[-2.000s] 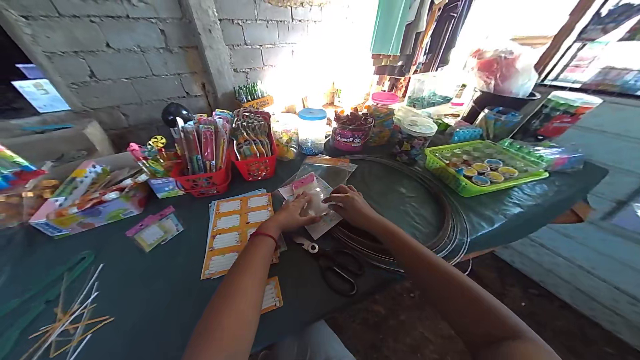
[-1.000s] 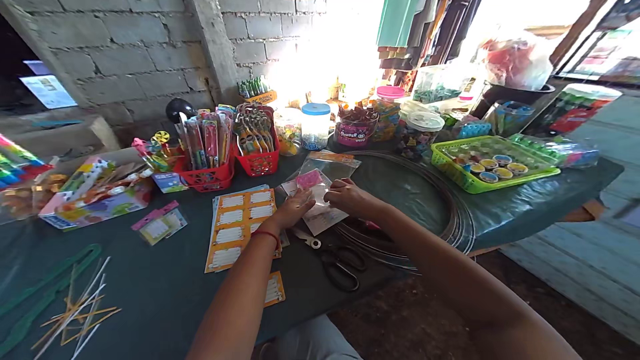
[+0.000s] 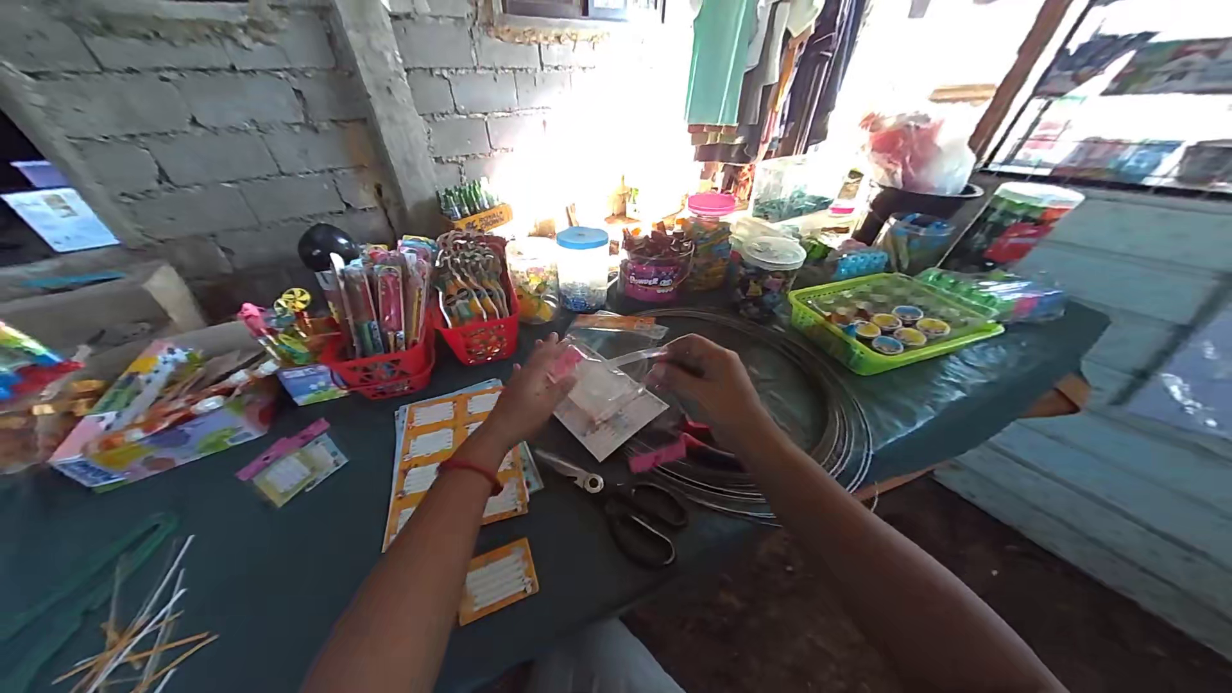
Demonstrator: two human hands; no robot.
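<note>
My left hand (image 3: 529,390), with a red band at its wrist, holds the left edge of a clear plastic packet (image 3: 602,390) that has a pink part and pale contents. Pinched in the fingers of my right hand (image 3: 707,375) is a clear plastic strip or flap at the packet's upper right. A pink piece (image 3: 659,454) lies under that hand, beside the coil of wire (image 3: 852,414). Nearer me are black-handled scissors (image 3: 630,515). Orange-bordered label sheets (image 3: 433,443) lie below my left forearm, and a small orange-bordered card (image 3: 499,580) is separate.
Red baskets (image 3: 390,371) of packaged goods and a patterned box (image 3: 164,433) stand left. Jars (image 3: 582,274) line the back. A green tray (image 3: 895,356) with small cups is at right. A pink-topped packet (image 3: 294,464) and thin sticks (image 3: 144,626) lie on the dark-covered table (image 3: 318,568).
My hands have moved apart, the right one drawing a clear strip or flap rightward from the packet. The pink piece beneath my right hand now shows.
</note>
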